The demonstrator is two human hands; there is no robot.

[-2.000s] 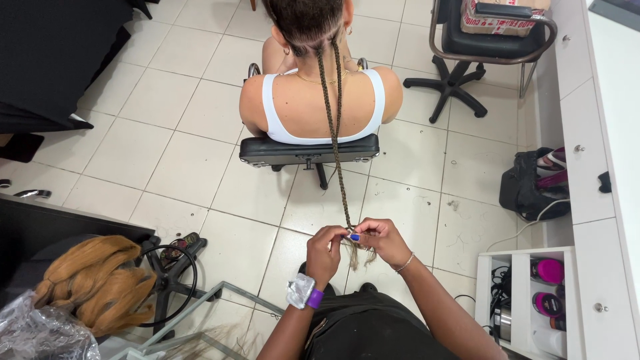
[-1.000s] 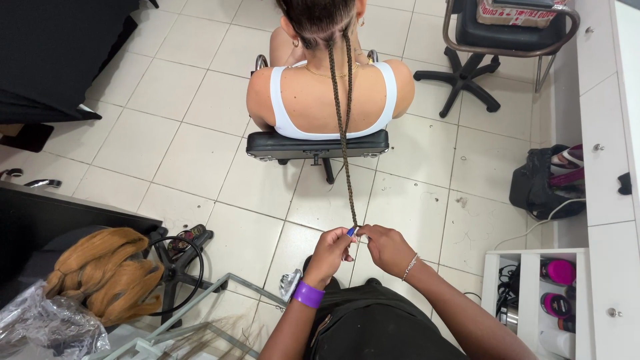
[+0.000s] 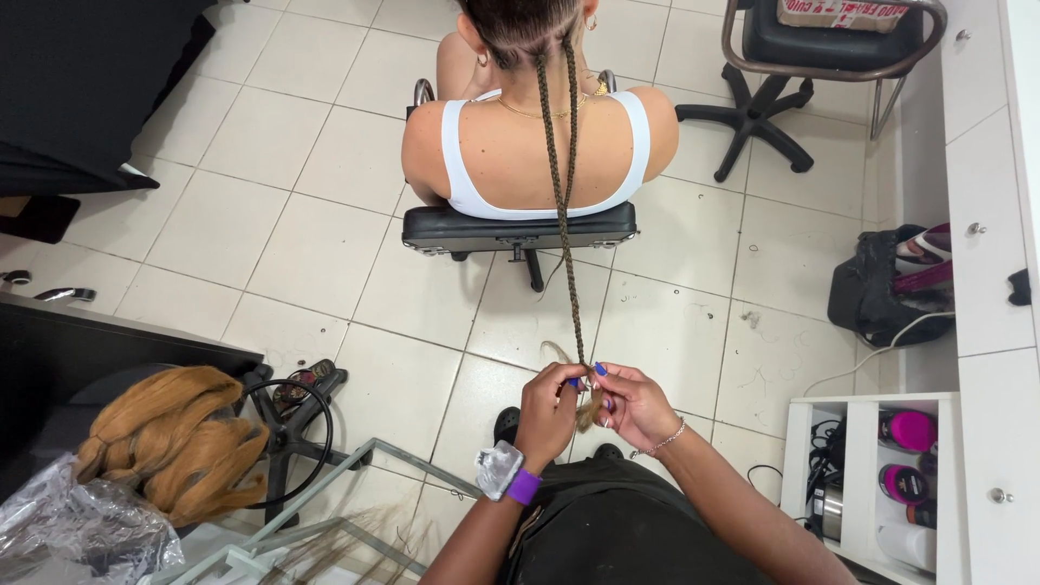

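A person in a white top sits on a black salon chair point(image 3: 520, 229) with their back to me. Two long thin braids hang from the head, and one braid point(image 3: 573, 301) stretches toward me, taut, to my fingers. My left hand point(image 3: 550, 406) pinches the braid's end from the left; a purple wristband point(image 3: 523, 486) with a small clear-wrapped container point(image 3: 498, 470) is on that wrist. My right hand point(image 3: 638, 406) grips the same end from the right, its fingertips touching those of the left. Loose light-brown hair point(image 3: 589, 412) hangs below and between my fingers.
Golden-brown hair bundles point(image 3: 175, 439) and clear plastic point(image 3: 77, 520) lie at lower left beside a metal frame point(image 3: 382, 451). A wheeled chair point(image 3: 833, 49) with a taped parcel stands at upper right. White drawers point(image 3: 987, 260), a black bag point(image 3: 873, 284) and an open-compartment cart point(image 3: 861, 479) line the right side.
Both hands stay at the braid's end, fingers shifting around it. The container on my left wrist is turned more into sight than a second ago. The seated person has barely moved.
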